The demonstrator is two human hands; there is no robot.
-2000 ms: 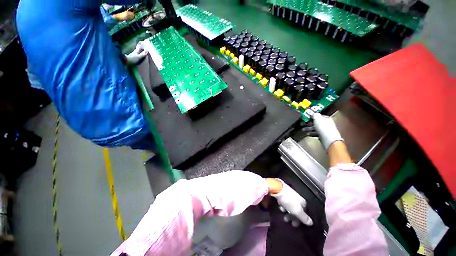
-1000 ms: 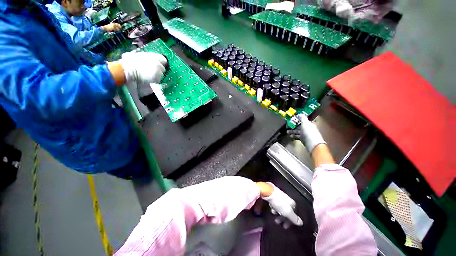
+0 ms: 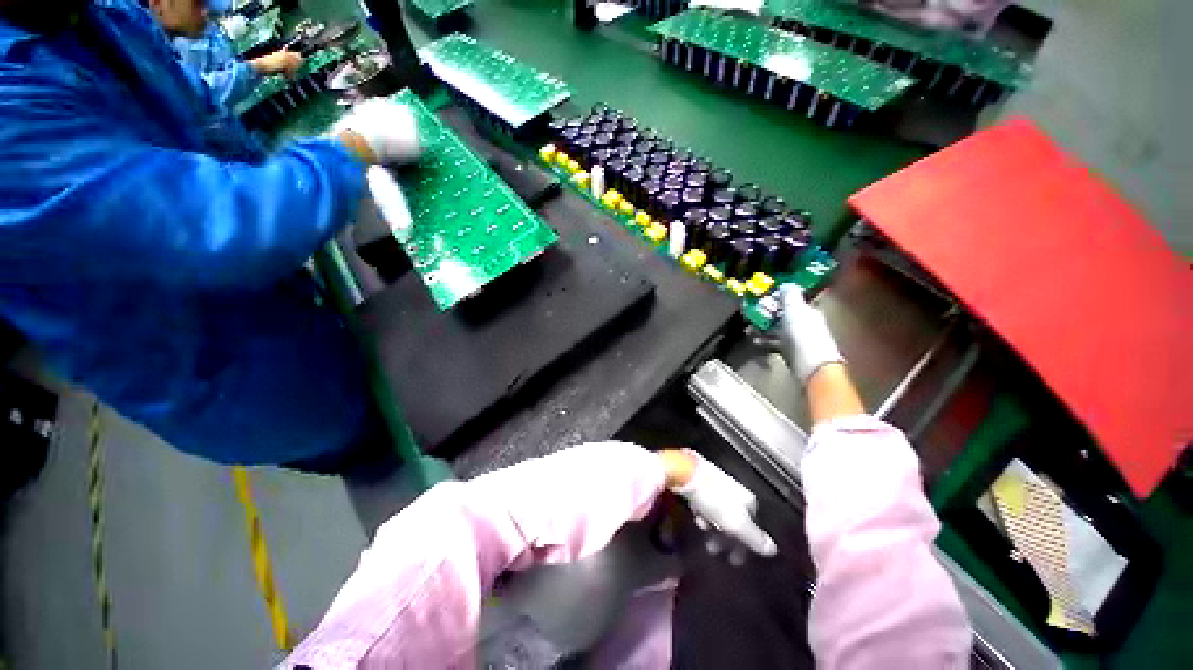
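Observation:
A long green capacitor board [image 3: 687, 196], with rows of black capacitors upright and yellow blocks along its near edge, lies on the bench right of the black foam. My right hand [image 3: 807, 335], in a white glove, is at the board's near right end with its fingers on the board's edge; the grip underneath is hidden. My left hand [image 3: 726, 507], in a white glove, hangs below in front of my body, its fingers loosely apart and holding nothing visible.
Black foam pads [image 3: 523, 360] lie at centre left. A coworker in blue [image 3: 196, 249] touches another board [image 3: 478, 216], underside up. A metal rail [image 3: 752, 419], red sheet [image 3: 1034, 282] and black tray [image 3: 1136, 576] with papers are at right. More boards [image 3: 785, 59] stand behind.
The coworker's arm has come in over the other board, and the gloved hand has since shifted to its left edge. My hands keep nearly the same pose; the view has shifted slightly.

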